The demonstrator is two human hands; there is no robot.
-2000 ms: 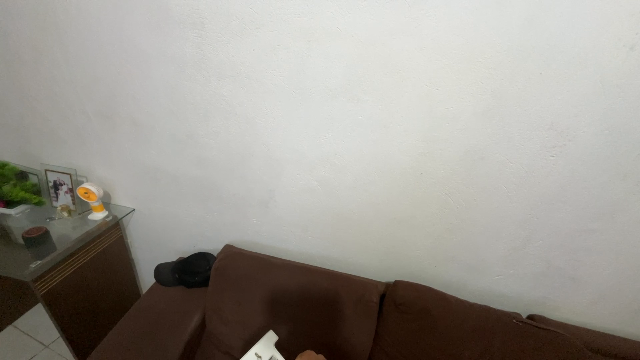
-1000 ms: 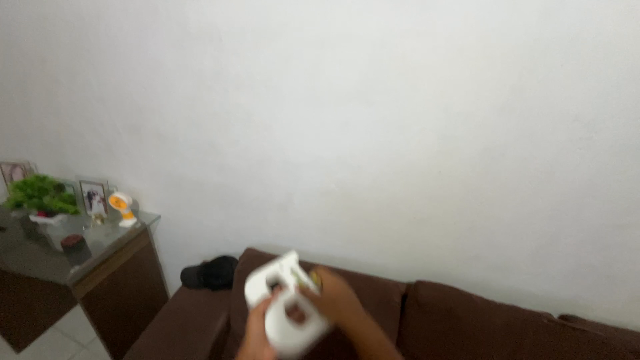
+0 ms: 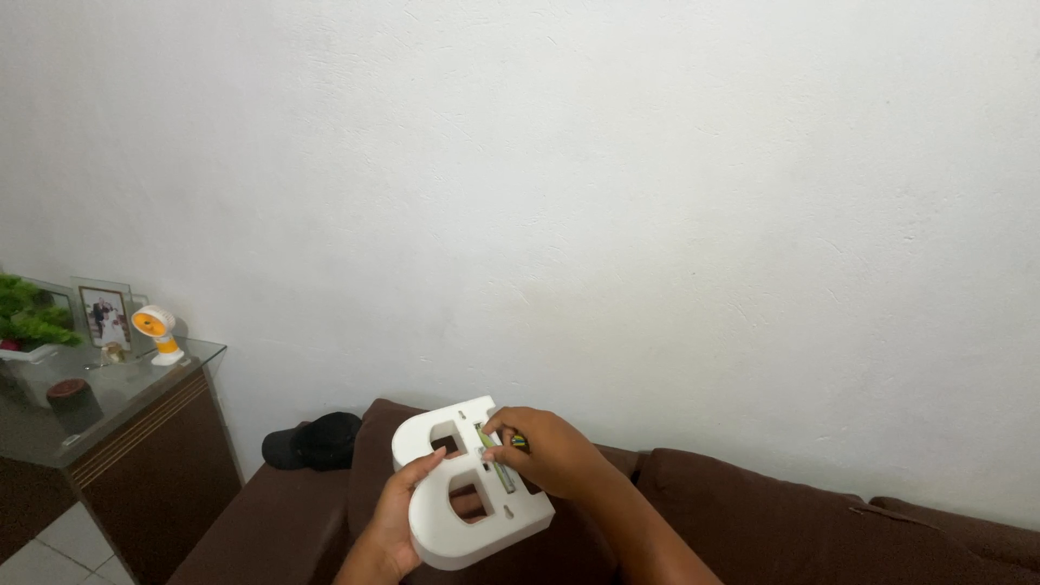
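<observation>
A white letter B with two openings (image 3: 443, 540) is tilted over the brown sofa, its back side up. My left hand (image 3: 398, 512) grips its curved side, with the thumb on the face between the openings. A narrow battery compartment runs along the straight side, and green batteries (image 3: 502, 473) lie in it. The fingertips of my right hand (image 3: 544, 451) are at the compartment, on the upper battery. Another small battery (image 3: 519, 442), green and yellow, shows held in the curled fingers of my right hand.
Behind the letter stands a brown sofa (image 3: 731, 504), with a black cap (image 3: 313, 441) on its arm. At left, a glass-topped cabinet (image 3: 146, 422) holds a small orange and white fan (image 3: 158, 331), a framed photo (image 3: 106, 317), a green plant (image 3: 32, 317) and a dark round container (image 3: 71, 398).
The white letter and both hands have come into fuller view from the bottom edge. Since one second ago, the letter has turned in my hands, and its battery compartment is plainly visible.
</observation>
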